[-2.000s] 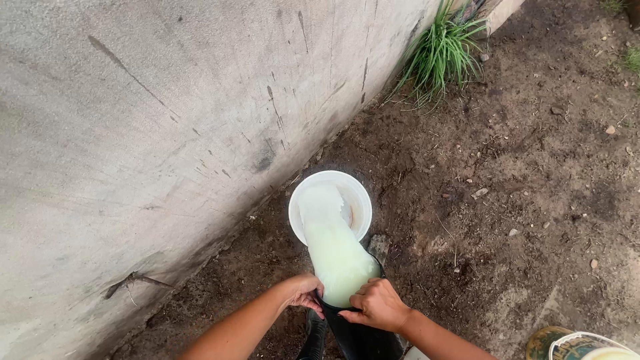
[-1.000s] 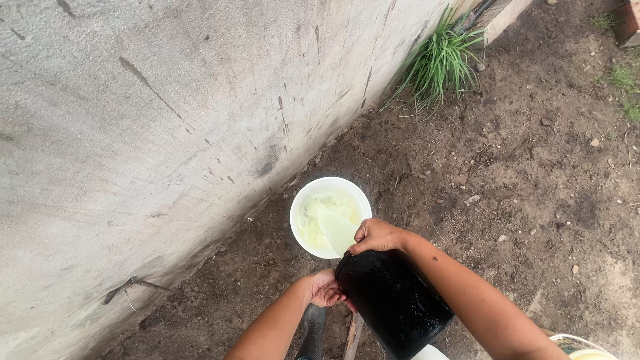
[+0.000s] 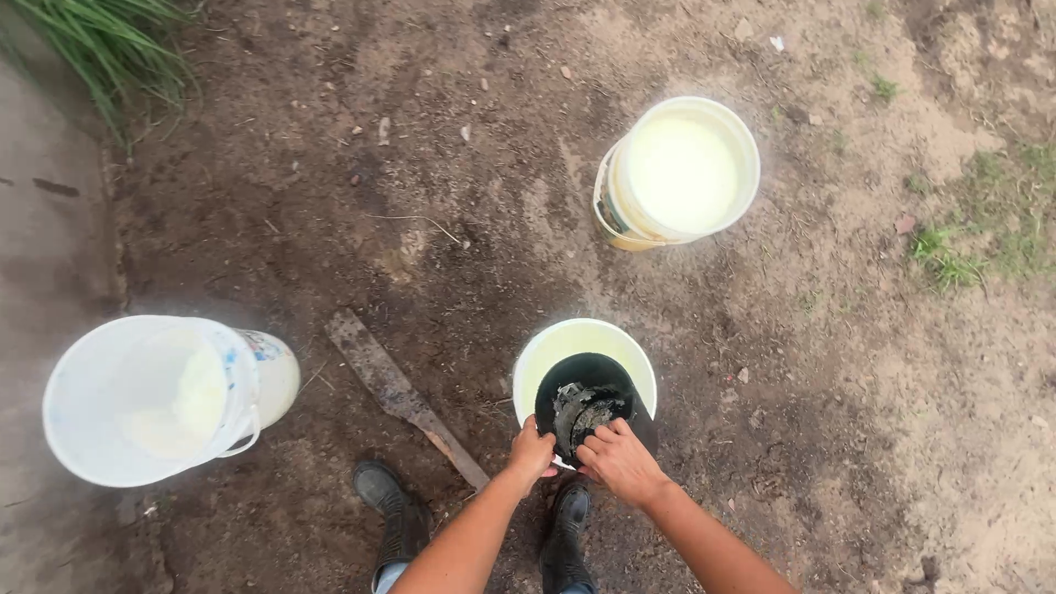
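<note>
Both hands grip the rim of a black container [image 3: 592, 375], which is tilted over a white bucket [image 3: 569, 334] on the ground. My left hand [image 3: 530, 452] holds its left edge, and my right hand [image 3: 617, 458] holds the near right edge. Grey, crusted residue [image 3: 582, 412] shows inside the black container. Pale yellow-green colour shows within the bucket beneath it; how full that bucket is cannot be told. My fingertips are partly hidden at the rim.
A bucket of pale yellow liquid [image 3: 685, 173] stands farther off to the right. At left is a large white bucket [image 3: 136, 400] beside a wall [image 3: 49, 247]. A wooden paddle-like board [image 3: 371, 363] lies on the soil near my black boots [image 3: 569, 528]. Grass [image 3: 107, 49] grows upper left.
The view has swung well to the right. The black container poured pale liquid into the white bucket by the wall; now both hands hold it over another bucket, with residue showing inside.
</note>
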